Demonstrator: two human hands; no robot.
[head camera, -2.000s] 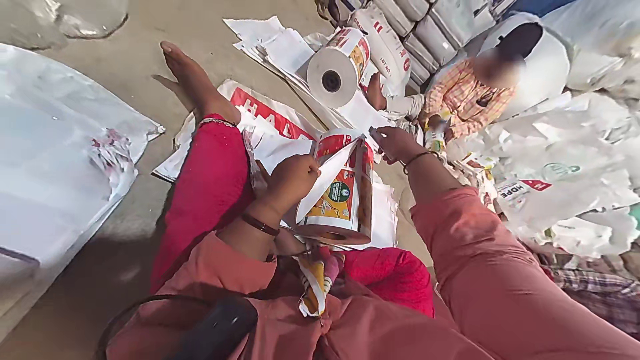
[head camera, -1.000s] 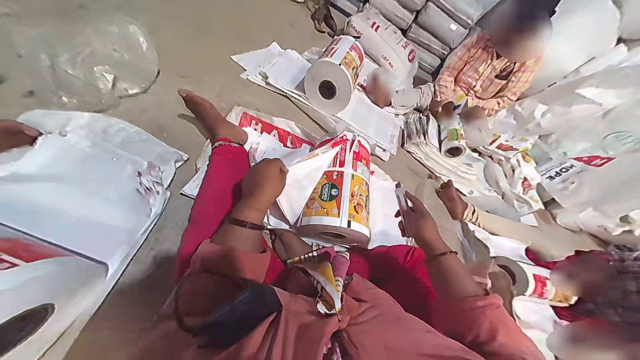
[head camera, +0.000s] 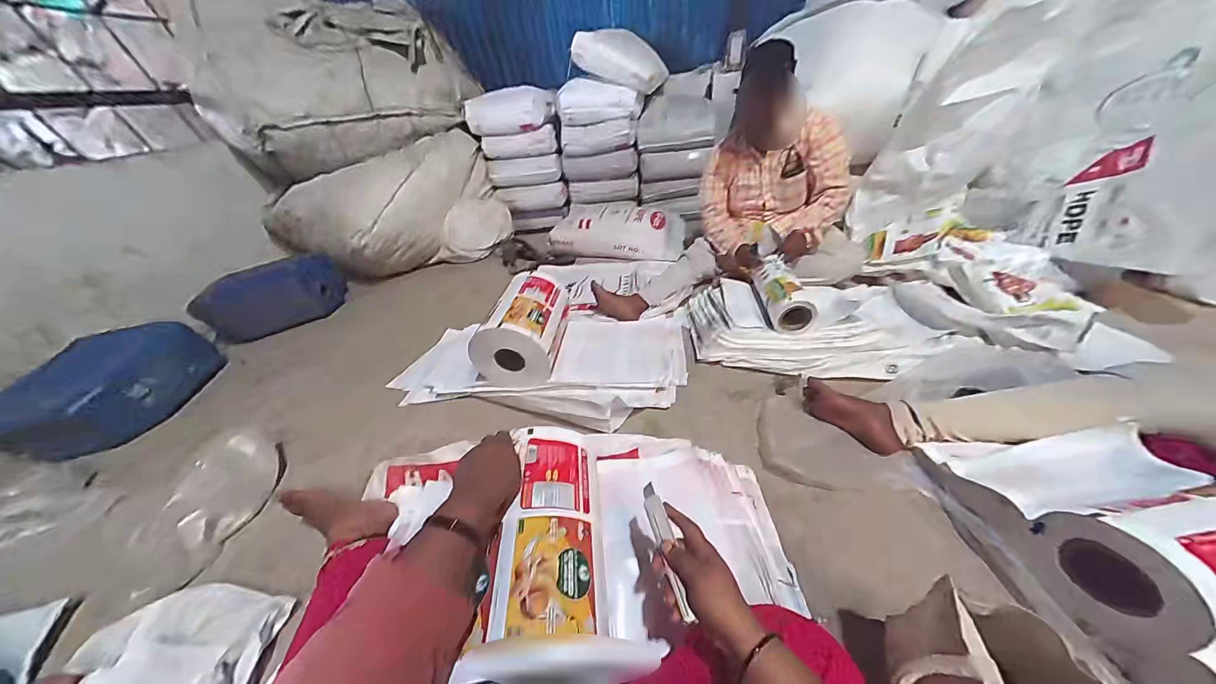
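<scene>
A roll of printed plastic film (head camera: 549, 560) lies lengthwise across my lap, red and yellow panels facing up. My left hand (head camera: 487, 475) rests at the roll's far left side, beside a crumpled white piece (head camera: 418, 503); its fingertips are hard to make out. To the right of the roll, my right hand (head camera: 698, 560) grips a snap-off utility knife (head camera: 665, 546), blade pointing away from me. Under and beside the roll is a stack of white sheets (head camera: 731, 513).
Ahead, another film roll (head camera: 518, 328) sits on white sheets. A person (head camera: 774, 190) sits beyond with a smaller roll (head camera: 786, 296). Blue jerrycans (head camera: 114, 385) lie at left, stacked white bundles (head camera: 518, 142) behind. A large roll (head camera: 1107, 570) is at lower right, near a foot (head camera: 855, 416).
The white flap seen raised in my left hand earlier no longer stands up over the roll; that hand is now at the roll's far end. The view has tilted up a lot.
</scene>
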